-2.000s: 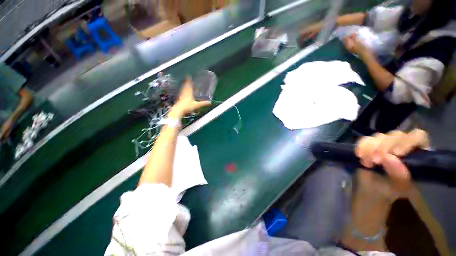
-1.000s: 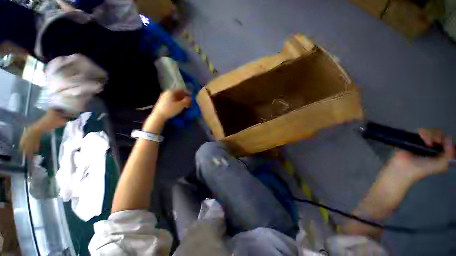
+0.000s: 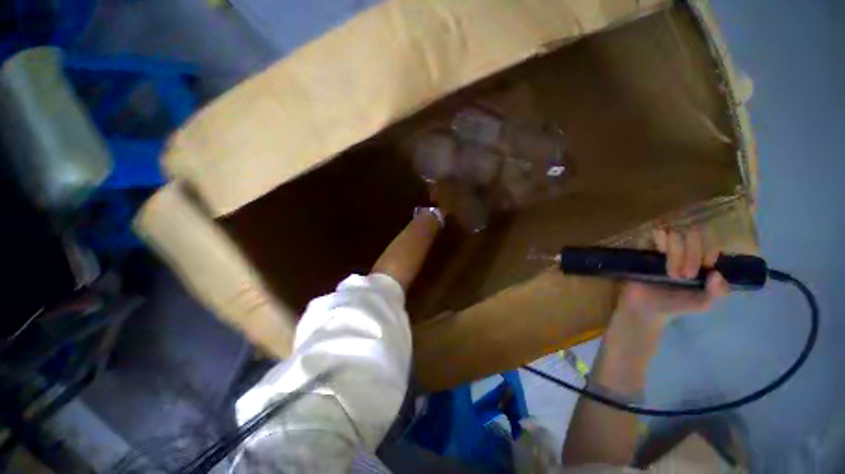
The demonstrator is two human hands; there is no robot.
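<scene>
A large open cardboard carton (image 3: 306,93) fills the middle of the view. Several clear plastic housings (image 3: 477,157) lie deep inside it, dim and blurred. My left arm reaches down into the carton. My left hand (image 3: 443,196) is small, dark and blurred beside the housings, and its fingers cannot be made out. My right hand (image 3: 681,268) is closed around a black electric screwdriver (image 3: 607,263) at the carton's near right edge. Its thin bit points left, over the carton's opening.
The black power cord (image 3: 704,409) loops from the screwdriver below my right hand and back left. A blue stool (image 3: 153,120) stands at the upper left with a pale padded object (image 3: 57,125) beside it. Another blue piece (image 3: 463,417) is below the carton. Grey floor surrounds it.
My view has moved from the bench to the carton, which now looks much closer. My left arm has reached down into it. My right hand still holds the screwdriver, now beside the carton's edge.
</scene>
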